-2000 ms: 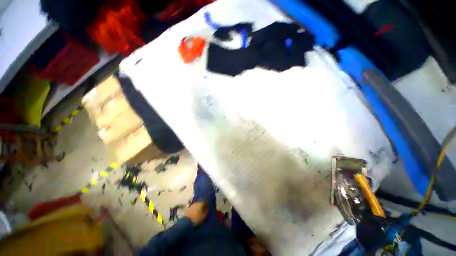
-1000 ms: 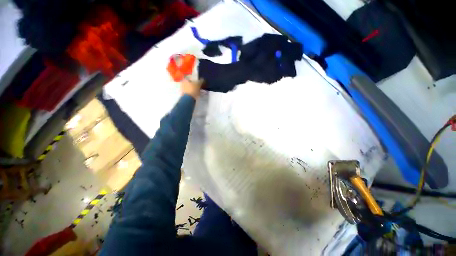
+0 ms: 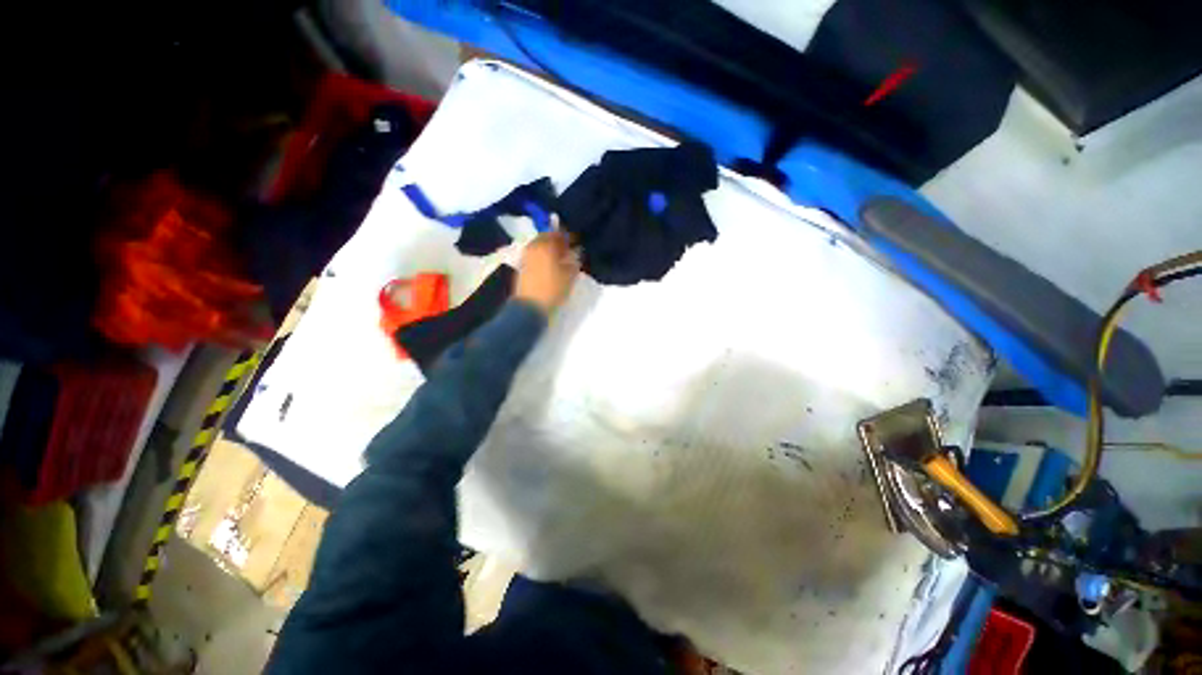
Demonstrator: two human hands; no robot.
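My left hand [image 3: 546,269] reaches over the white table, its fingers at the left edge of a crumpled pile of black cut pieces [image 3: 639,218] with a small blue spot on top. Whether the fingers grip a piece cannot be told. A flat black piece [image 3: 455,317] lies partly behind my wrist and sleeve, beside a looped orange-red strip [image 3: 414,306]. Smaller black pieces [image 3: 485,232] and a blue tie strip [image 3: 422,202] lie left of the pile. A small skin-toned patch at the bottom edge may be my right hand [image 3: 679,654]; it is cut off.
The steam iron [image 3: 969,493] sits on its metal rest [image 3: 900,429] at the table's right, hoses running right. A blue-edged padded arm [image 3: 1008,297] runs along the far side. A cardboard carton [image 3: 251,521] is below the left edge. Orange-red strips [image 3: 171,270] hang at left.
My left hand came up from beside my body to the orange-red strip, then moved right to the black pile. One black piece now lies apart near the strip. The view has turned.
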